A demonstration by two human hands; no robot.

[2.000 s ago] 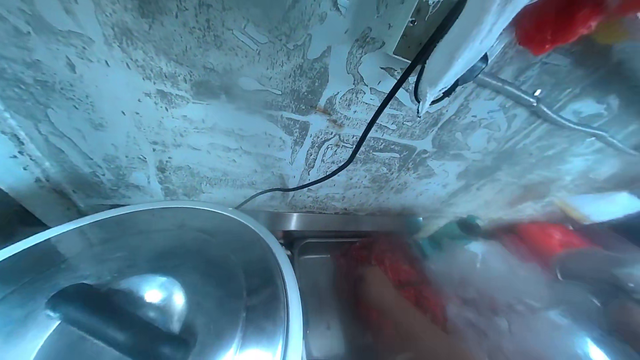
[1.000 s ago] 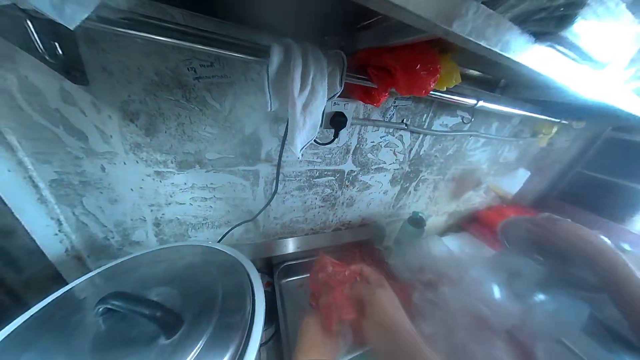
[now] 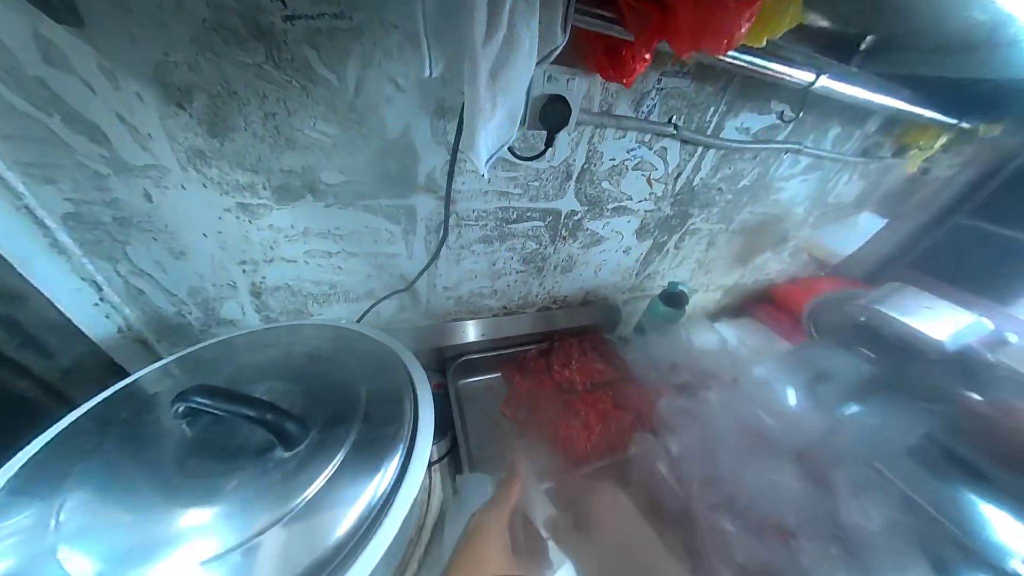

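A metal tray (image 3: 480, 416) at the lower centre bears a heap of red, wet-looking food, perhaps marinated meat (image 3: 588, 396). My left hand (image 3: 500, 520) is low in the view, just in front of the tray, its fingers pointing up toward it; something pale lies beside it. To its right is my right hand (image 3: 608, 524), blurred and partly veiled by steam, below the red heap. What either hand holds cannot be made out.
A large pot with a metal lid (image 3: 264, 448) stands at left. Thick steam (image 3: 744, 424) covers the right side. A green bottle (image 3: 664, 308) stands by the wall. A white cloth (image 3: 500, 88), red bags (image 3: 680, 28) and a plugged-in cable (image 3: 444, 224) are above.
A second ago my hands were over the tray with red food in them; now they are lower, in front of it, and the red heap lies in the tray.
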